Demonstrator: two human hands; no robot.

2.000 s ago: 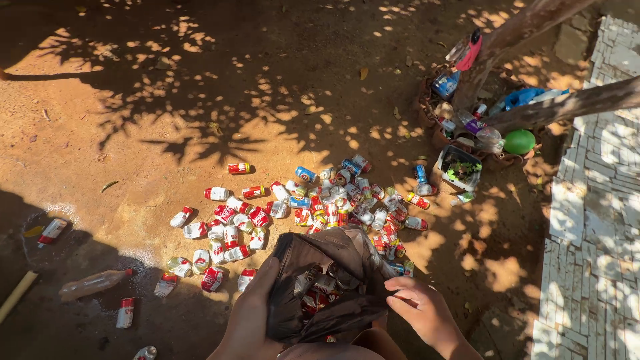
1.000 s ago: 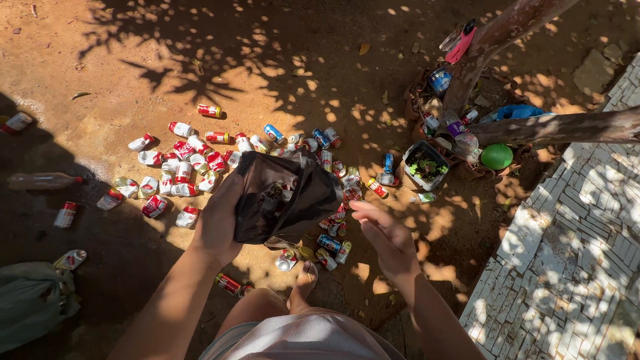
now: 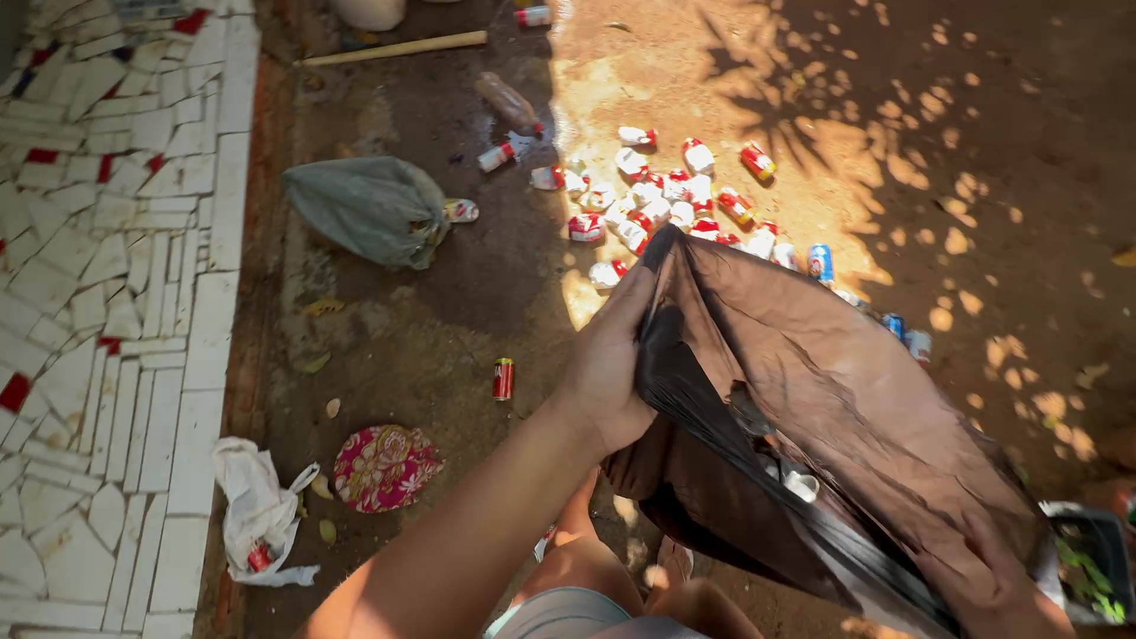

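A black plastic bag (image 3: 825,355) is stretched wide between my two hands, its mouth partly open, with a few cans visible inside. My left hand (image 3: 612,364) grips the bag's gathered upper left edge. At the lower right, my right hand (image 3: 994,577) holds the other side, its fingers partly seen through the thin plastic. Beyond the bag, a pile of crushed red and white drink cans (image 3: 657,209) lies on sunlit ground. Blue cans (image 3: 820,264) lie at the bag's far edge. One red can (image 3: 503,379) stands or lies apart, left of my left hand; I cannot tell which.
A grey-green sack (image 3: 373,209), a plastic bottle (image 3: 508,102) and a wooden stick (image 3: 399,48) lie on shaded ground. A patterned round cloth item (image 3: 387,468) and a white plastic bag (image 3: 257,506) are at lower left, beside white tile paving (image 3: 169,399). A planter (image 3: 1087,559) is at right.
The view has swung left. My right hand, apart from the bag a second ago, now holds its right side, and the bag is spread wider.
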